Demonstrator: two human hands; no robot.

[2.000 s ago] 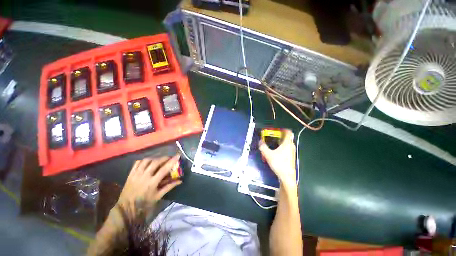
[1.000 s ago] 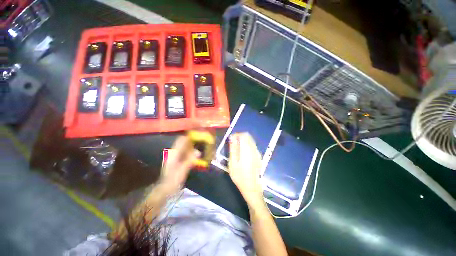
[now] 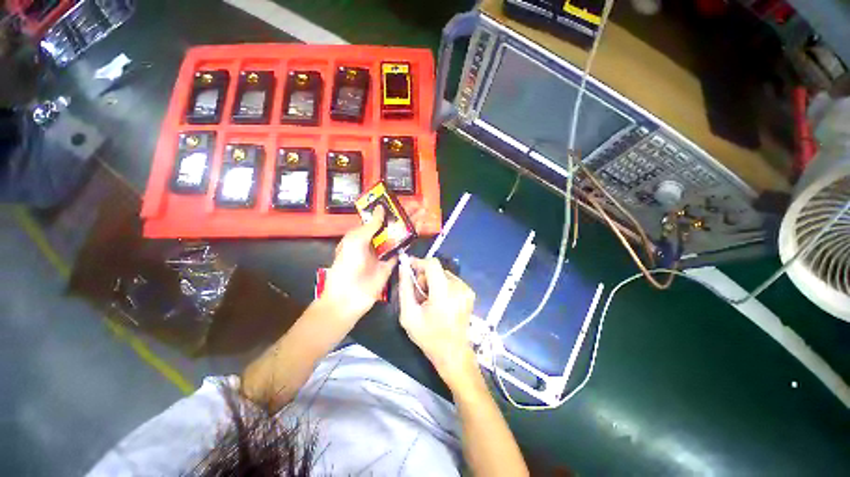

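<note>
My left hand [image 3: 354,270] holds a yellow, black and red mobile phone [image 3: 386,218] tilted over the lower right edge of the red-orange tray [image 3: 280,225]. My right hand [image 3: 438,303] is closed at the phone's lower end, fingertips on the white cable's end [image 3: 404,256]. Whether the plug is inside the phone cannot be told. Another red thing shows partly behind my left hand. The tray holds dark phones [image 3: 302,97] and one yellow-faced phone [image 3: 396,89]. Two blue fixture plates [image 3: 541,317] with white slotted frames lie right of my right hand.
A grey tester [image 3: 550,88] stands behind the plates, orange-brown leads [image 3: 610,219] at its front. A white cable [image 3: 596,326] loops around the right plate. A white fan [image 3: 825,233] is at the right. Crinkled clear film [image 3: 200,275] lies lower left.
My right hand has left the right plate and come to the phone's end. My left hand has raised the phone toward the tray edge. The view has shifted, so tray and plates sit differently.
</note>
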